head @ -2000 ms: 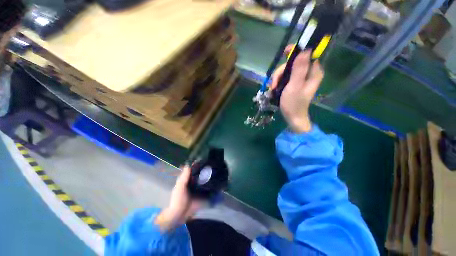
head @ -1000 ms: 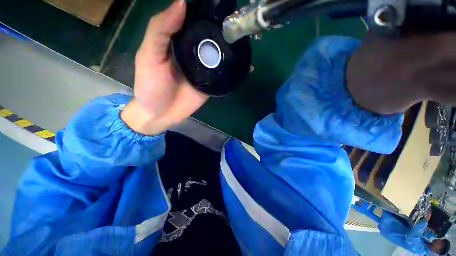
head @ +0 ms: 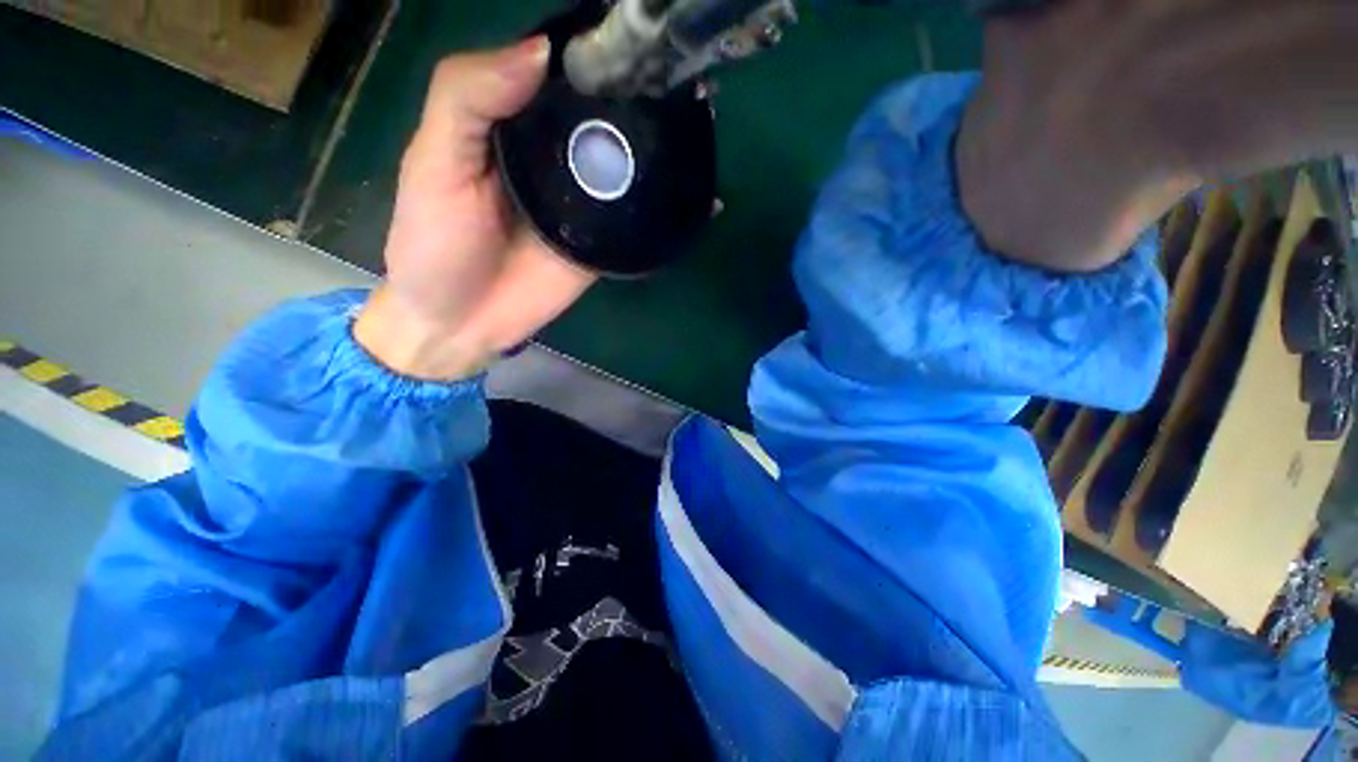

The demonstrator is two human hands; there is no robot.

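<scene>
My left hand [head: 454, 223] holds the round black housing [head: 633, 209] from its left side and underneath, with the pale round centre facing up. The silver screwdriver nose [head: 641, 45] meets the upper part of the housing near its rim. My right hand [head: 1147, 134] is at the upper right, dark, blurred and cut off by the edge; its fingers and what they grip cannot be made out. The screwdriver body is out of view. No screw can be made out.
The green bench top [head: 767, 223] lies under the housing. A cardboard piece [head: 246, 37] is at the upper left. Partitioned cardboard stacks [head: 1244, 462] with black rounds stand at the right. A blue sleeve of another person [head: 1266, 677] shows at the lower right. Striped floor tape [head: 90, 395] is at the left.
The housing came up close in my left hand and the tool nose came to it. Since one second ago, the nose has shifted left along the housing's upper part; my right arm moved slightly up-left.
</scene>
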